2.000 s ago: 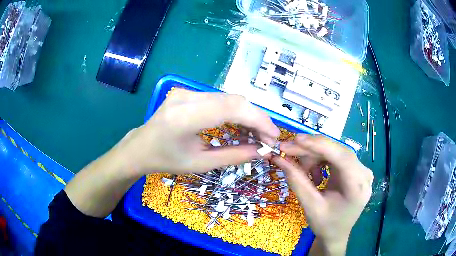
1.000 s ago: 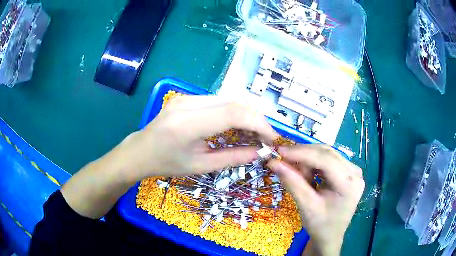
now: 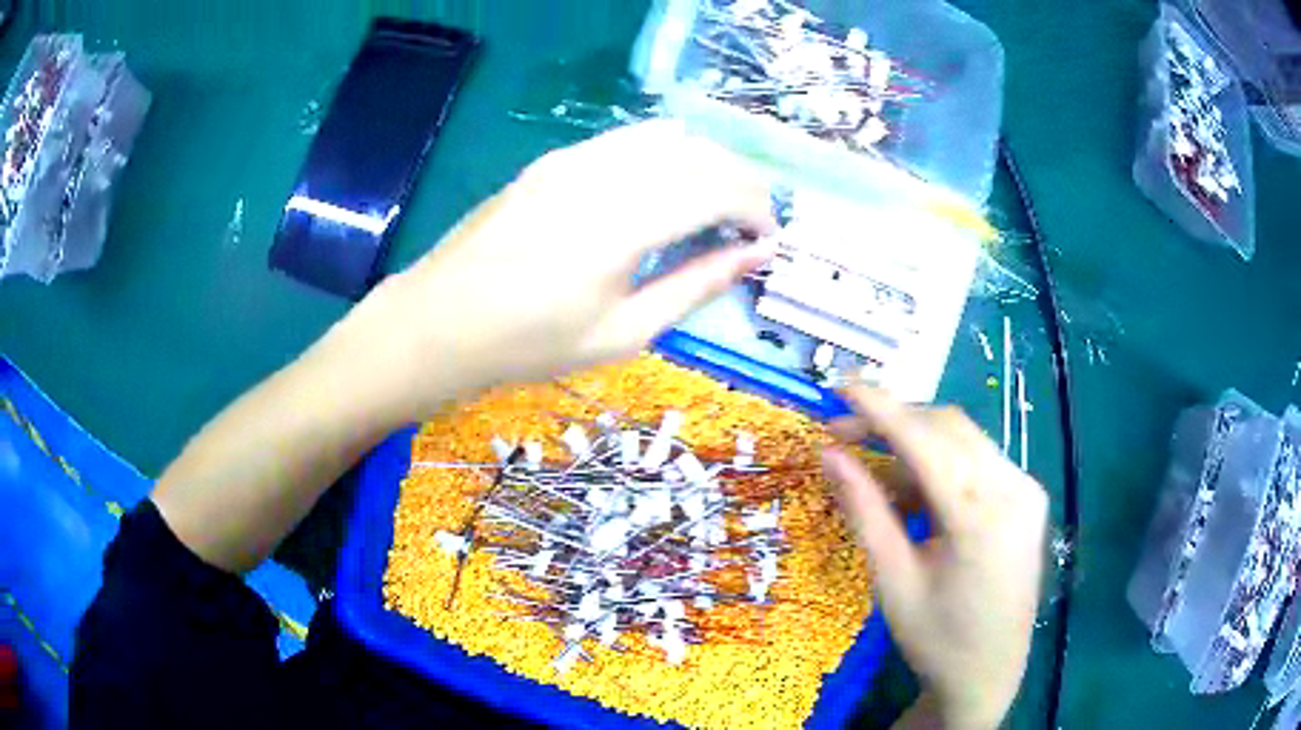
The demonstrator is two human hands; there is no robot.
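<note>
My left hand [image 3: 571, 257] reaches over the white fixture plate [image 3: 935, 292], its thumb and index fingertips close together at the metal blocks [image 3: 842, 300]. Anything between those fingertips is too small to make out. My right hand [image 3: 949, 535] is over the right side of the blue tray [image 3: 364, 571], thumb and index finger apart, with no part visible between them. The tray holds loose orange-yellow small parts [image 3: 485, 642]. A heap of thin wire leads with white ends [image 3: 628, 528] lies on them. My left hand hides the left part of the fixture.
A clear box of leads [image 3: 949, 86] stands behind the fixture. A glossy black rectangle [image 3: 378, 157] lies upper left. A black cable [image 3: 1059, 371] and slim metal sticks [image 3: 1010, 385] lie right. Clear containers stand at the left [image 3: 72, 157] and right [image 3: 1199, 542] edges.
My hands were together above the lead heap, with a white-ended lead at the fingertips. They have separated; my left hand moved up to the fixture, and my right hand's fingers have parted.
</note>
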